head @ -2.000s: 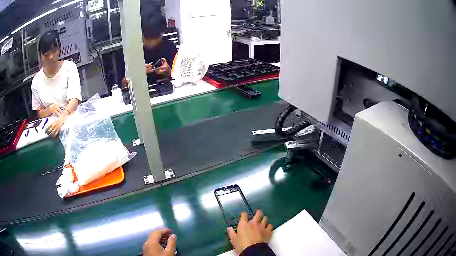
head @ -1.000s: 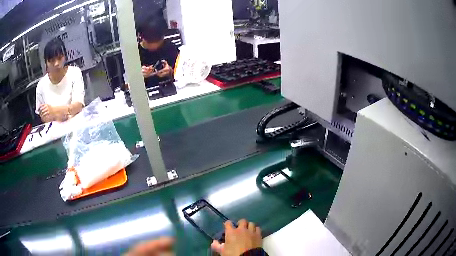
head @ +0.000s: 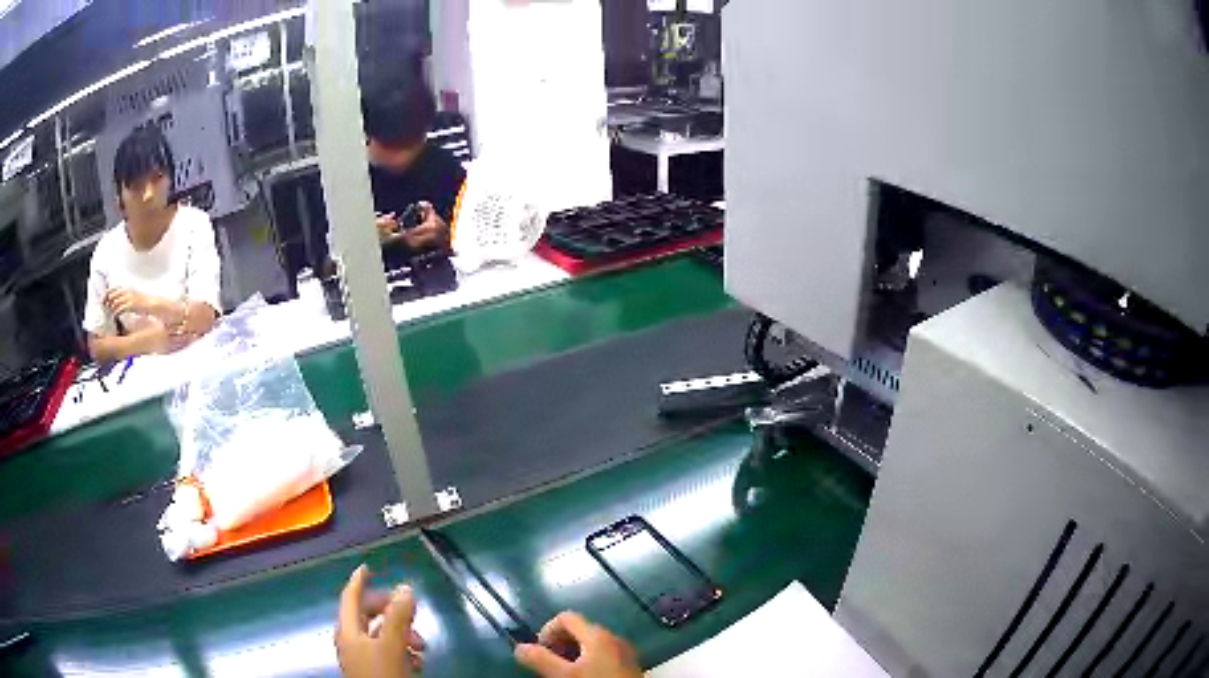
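A black phone middle frame (head: 475,585) is tilted nearly edge-on, low in front of me. My right hand (head: 581,646) holds its near end between thumb and fingers; the lower hand is cut off by the picture's bottom edge. A second phone middle frame (head: 679,615) lies flat on the glossy green bench (head: 530,540), right of the held one, with nothing touching it. My left hand (head: 377,625) is left of the held frame, its thumb and fingers apart, empty and not touching the frame.
The off-white machine (head: 955,490) stands at right, with a metal bracket (head: 713,389) by its mouth. A white sheet (head: 782,642) lies at the near edge. Beyond are a dark belt (head: 530,424), a metal upright (head: 365,278), an orange tray (head: 272,525) with a bag, and two people.
My right hand has moved left and down; the frame in it has turned edge-on. My left hand has risen, fingers spread. The other frame now lies nearer, away from the machine mouth.
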